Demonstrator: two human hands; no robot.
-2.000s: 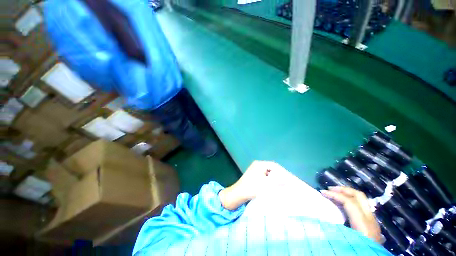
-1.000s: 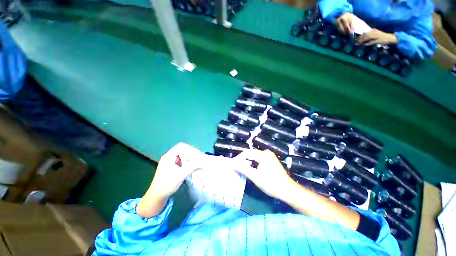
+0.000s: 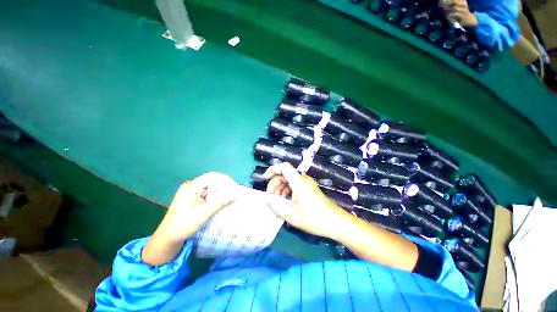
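My left hand (image 3: 194, 210) grips a white label sheet (image 3: 241, 226) with faint rows of print, held over the bench's near edge. My right hand (image 3: 296, 198) is at the sheet's upper right corner, fingers curled; whether it pinches the sheet or a small label is too blurred to tell. Black cylindrical flashlights (image 3: 333, 149) lie in close slanting rows on the bench, right of and beyond the sheet. Some ends show bluish-white discs. My right hand and forearm hide part of the nearest ones.
The green bench (image 3: 152, 116) has a metal upright (image 3: 176, 21) and a small white piece (image 3: 234, 41). White papers (image 3: 532, 253) lie on tan cardboard (image 3: 498, 256) at right. Across, a person's hand (image 3: 459, 12) is beside more black units (image 3: 421, 27). Brown cartons (image 3: 43, 277) stand lower left.
The view has swung right and down from the person in blue at left to the flashlight rows. The sheet, white and blurred before, now shows its print. My right hand's fingers have curled at its corner.
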